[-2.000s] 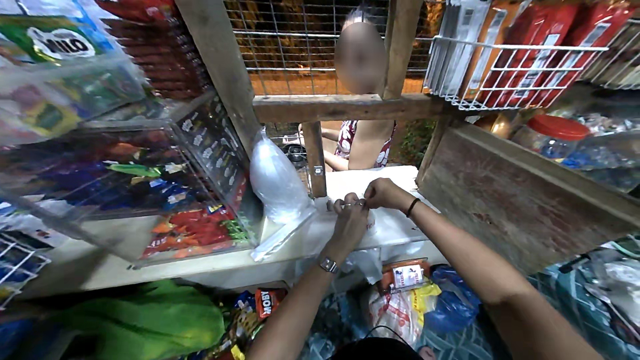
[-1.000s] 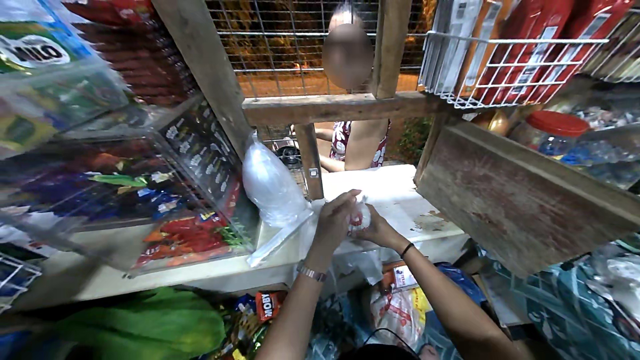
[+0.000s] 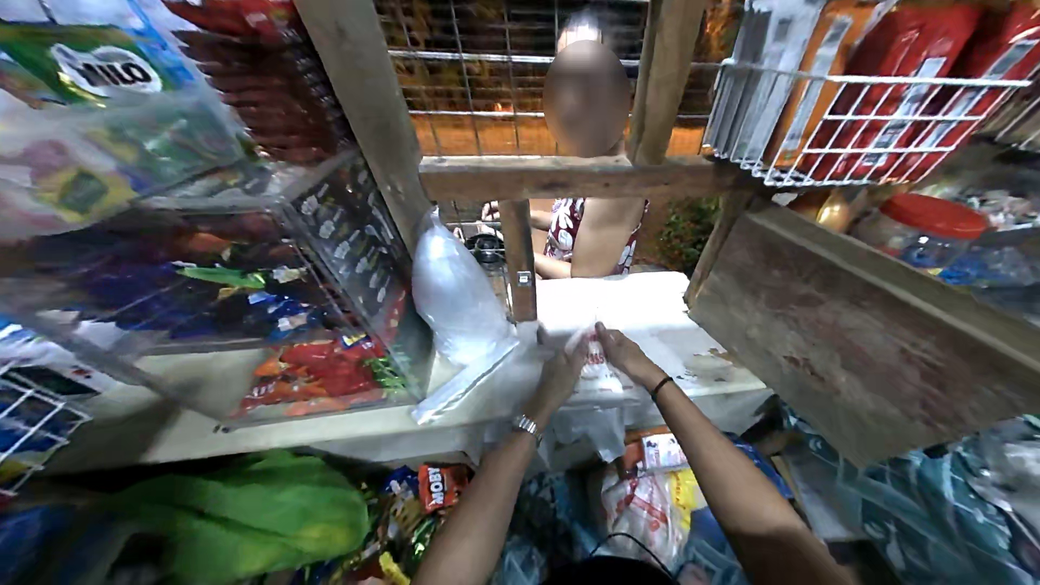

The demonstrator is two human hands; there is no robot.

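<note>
My left hand (image 3: 562, 370), with a metal watch on the wrist, and my right hand (image 3: 627, 356), with a dark band, are raised over the white counter (image 3: 699, 345). Between them they grip a small clear plastic bag (image 3: 597, 357) with red print, each hand on one side of it. What the bag contains is too blurred to tell. Left of my hands a large filled clear plastic bag (image 3: 455, 292) stands against the wooden post, with a flat strip of plastic (image 3: 463, 382) lying at its foot.
A person (image 3: 593, 236) is beyond the wooden window frame (image 3: 561, 177). A clear display case (image 3: 349, 244) of packets stands left. A white wire basket (image 3: 877, 122) hangs upper right, above a tilted wooden board (image 3: 853, 333). Below the counter are a green bag (image 3: 260, 520) and several packages.
My hands, close together around a small whitish thing one second ago, are now slightly apart with the printed bag showing between them.
</note>
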